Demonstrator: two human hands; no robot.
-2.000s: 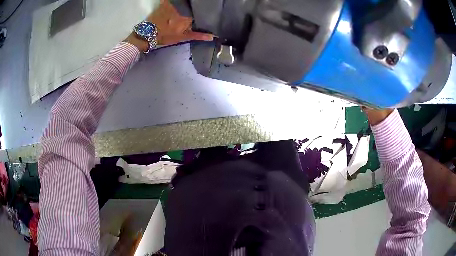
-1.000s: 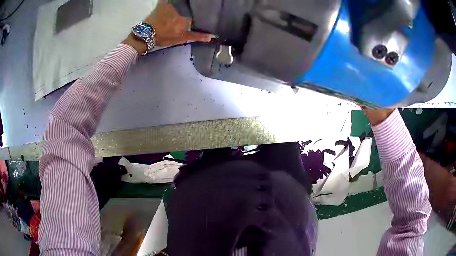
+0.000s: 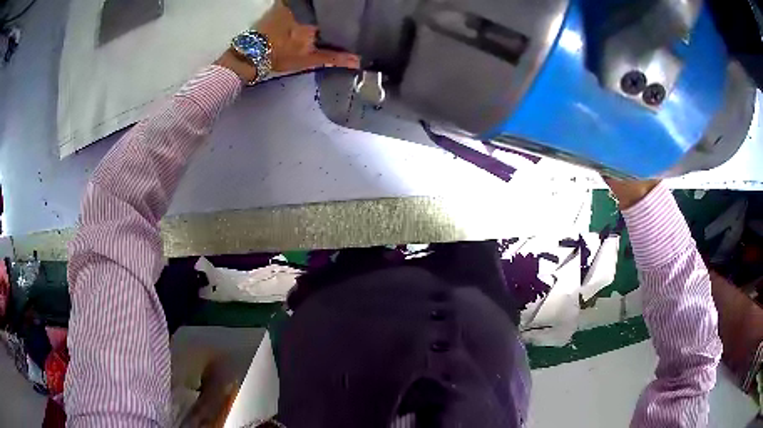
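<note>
The straight-knife cutting machine (image 3: 494, 67), grey with a blue band, fills the upper right. Part of its grey base plate (image 3: 335, 99) shows below its front end, beside a small shiny metal loop (image 3: 369, 86). My left hand (image 3: 293, 43) lies on the off-white pattern sheet (image 3: 92, 96), fingers extended to the machine's front. A grey flat weight (image 3: 130, 18) lies on the sheet. My right hand (image 3: 632, 191) is mostly hidden behind the machine; only the wrist area shows. Narrow dark purple fabric strips (image 3: 477, 157) lie on the table beside the machine.
The worn beige table edge (image 3: 318, 227) runs across in front of my body. Below it are white paper and purple scraps (image 3: 523, 276) over a green surface (image 3: 586, 344). Red cloth (image 3: 55, 359) is at lower left. Part of another person's arm (image 3: 736, 309) shows at the right edge.
Purple strips now show below the machine, where none showed before. The sheet and weight have shifted slightly right and up in view. My hands remain in nearly the same places.
</note>
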